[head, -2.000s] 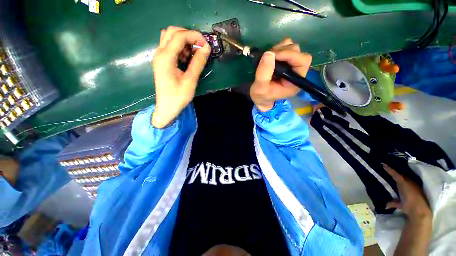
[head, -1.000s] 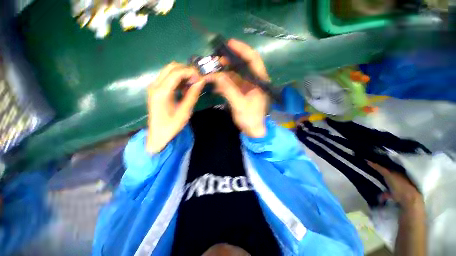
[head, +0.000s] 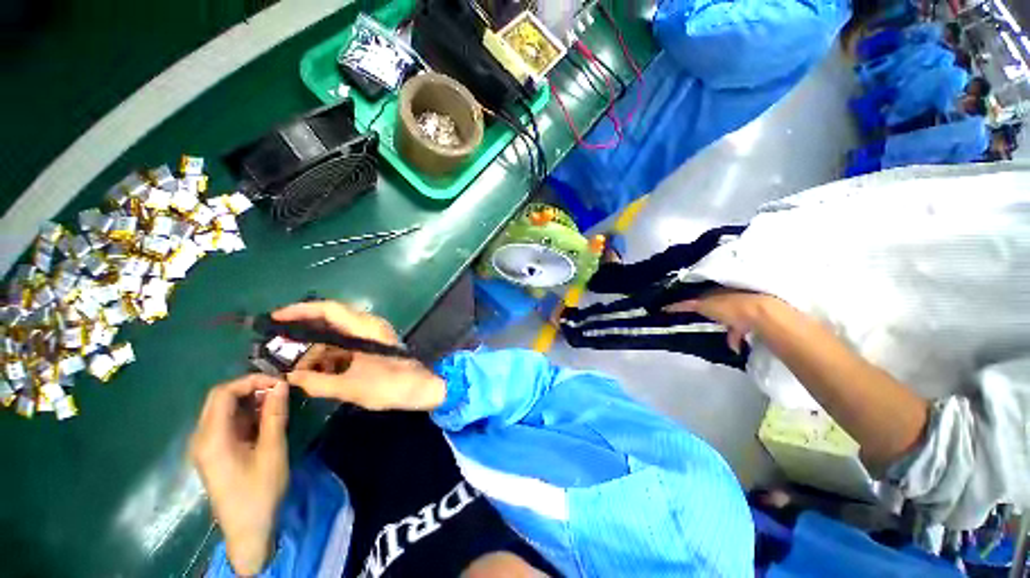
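Note:
A small dark device assembly [head: 279, 352] with a white, shiny inside is held up over the bench between my two hands. My right hand [head: 359, 359] grips it with the fingertips and also holds the black soldering iron [head: 352, 340] across the fingers; the iron's tip is blurred, pointing left. My left hand [head: 244, 446] is just below the assembly, thumb and forefinger pinched together on a thin pale strand [head: 263, 394], probably solder wire. Tweezers [head: 361, 241] lie on the green bench [head: 226, 282] beyond my hands.
A pile of white-silver cells [head: 113, 265] lies at the left. A black fan-like box [head: 311, 169] stands beside a green tray [head: 450, 186] holding a brown pot [head: 438, 124]. A green cartoon fan [head: 540, 257] is at the bench edge. A person in white [head: 892, 260] stands at the right.
The view has swung toward the right, bringing the green tray and more of the cell pile into sight. My hands came together and my right hand took hold of the assembly, lifted from the fixture.

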